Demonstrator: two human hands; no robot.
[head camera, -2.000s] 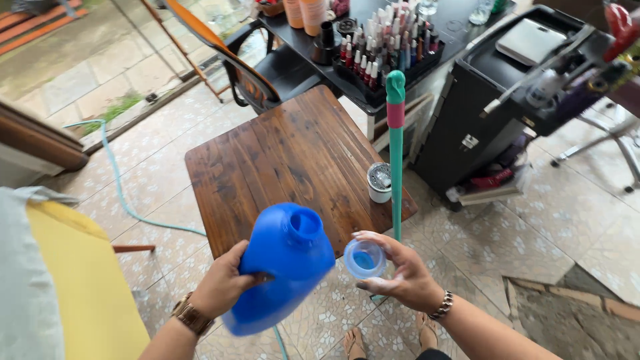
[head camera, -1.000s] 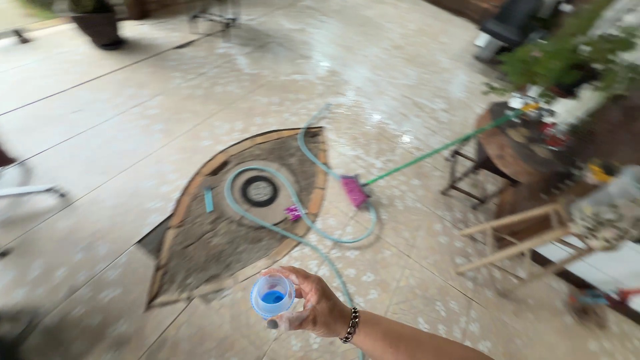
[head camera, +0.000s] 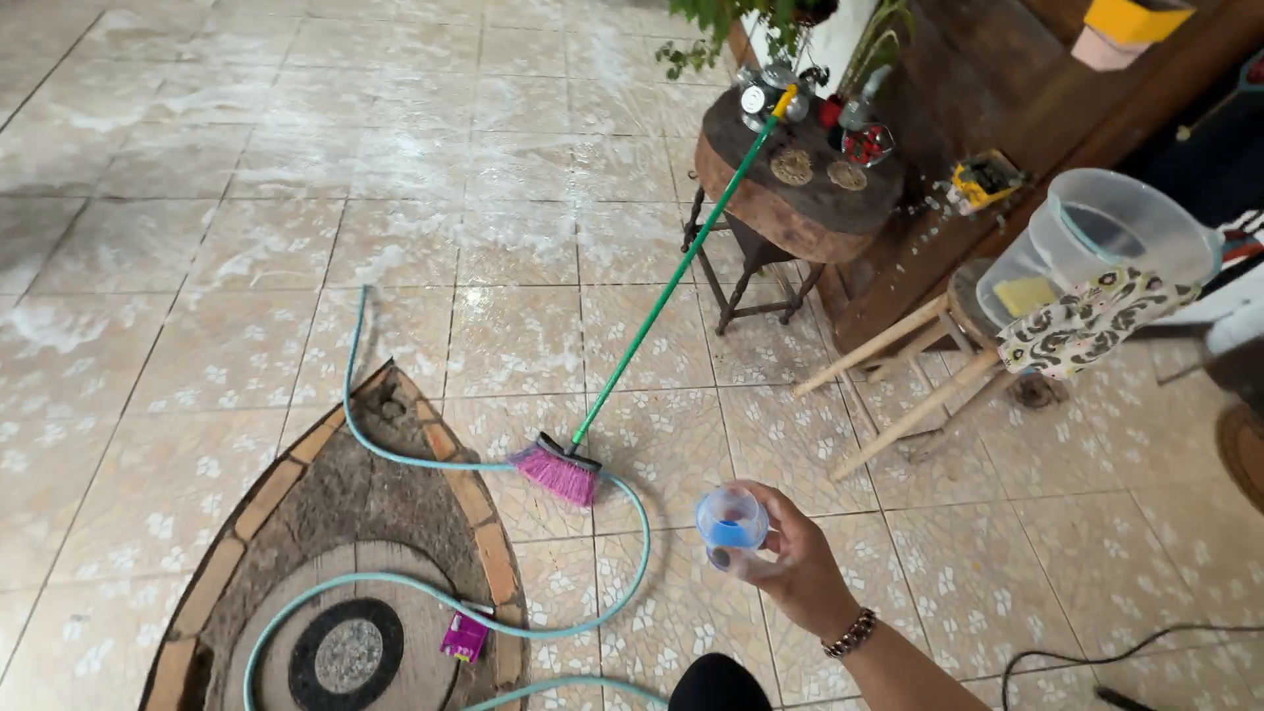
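My right hand (head camera: 790, 563), with a chain bracelet at the wrist, holds a small clear plastic cup (head camera: 732, 517) with blue liquid in it, above the tiled floor. My left hand is out of view. Beyond the cup, a broom with magenta bristles (head camera: 558, 472) stands on the floor, its green handle (head camera: 671, 286) leaning on a wooden table (head camera: 726, 148). A light blue hose (head camera: 647, 538) curls past the bristles. White suds (head camera: 395, 148) lie on the floor farther off.
A sunken, brick-edged patch (head camera: 259, 499) holds a round lid and a purple packet (head camera: 464, 635). On a wooden stool (head camera: 963, 291) at the right sit a clear plastic bucket (head camera: 1106, 222), a yellow sponge (head camera: 1024, 295) and a patterned cloth (head camera: 1076, 326). A black cable (head camera: 1116, 647) lies lower right.
The view has swung from the wooden table and black trolley to the soapy floor. The blue jug and my left hand have left the view; my right hand still holds the cup.
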